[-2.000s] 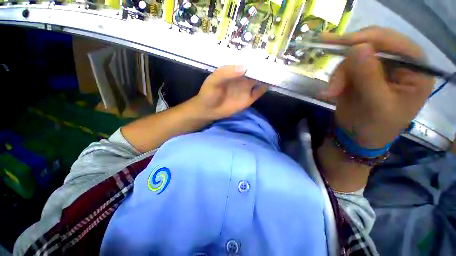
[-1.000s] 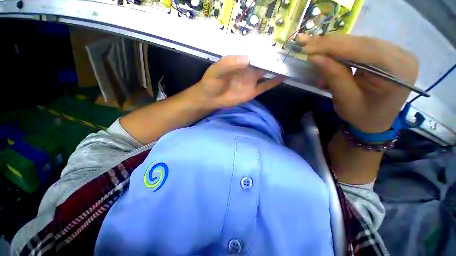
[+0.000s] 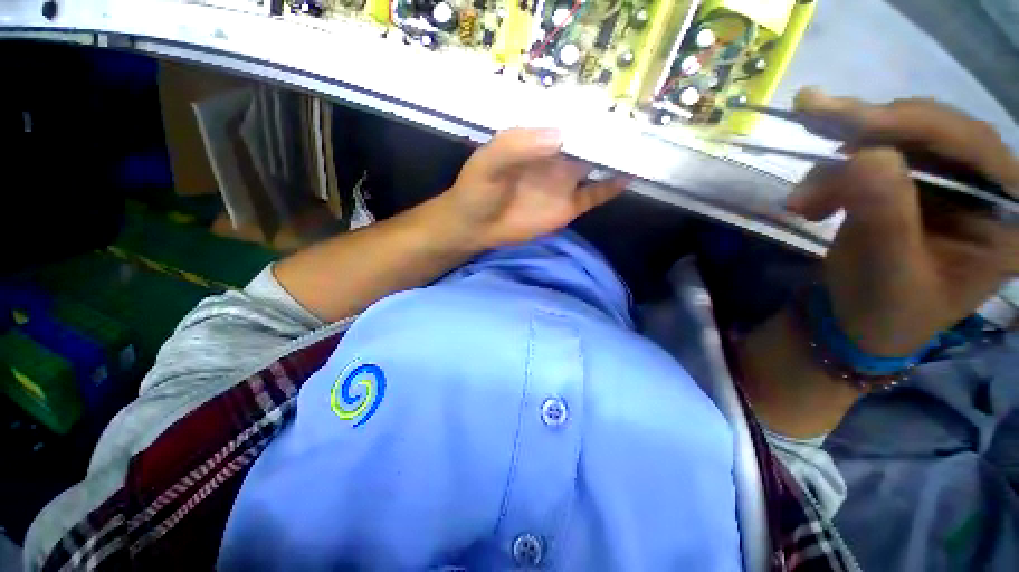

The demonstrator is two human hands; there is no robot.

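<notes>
Several circuit boards lie side by side at the top, with yellow strips between them and thin red wires and small round capacitors on them. My right hand, slightly blurred, holds the tweezers. Their tips point left over the near end of the rightmost board and look apart; whether they touch anything is unclear. My left hand holds no tool. Its thumb lies on the pale metal rail and its fingers are partly hidden below it.
The white bench curves across the top. Cardboard sheets stand below it at left. Green and blue boxes are at the lower left. Grey-blue cloth shows at the lower right. A blue band is on my right wrist.
My right hand has moved right and slightly down with the tweezers, uncovering the near end of the rightmost board. My left hand has stayed at the rail. The boards sit slightly further right than at first.
</notes>
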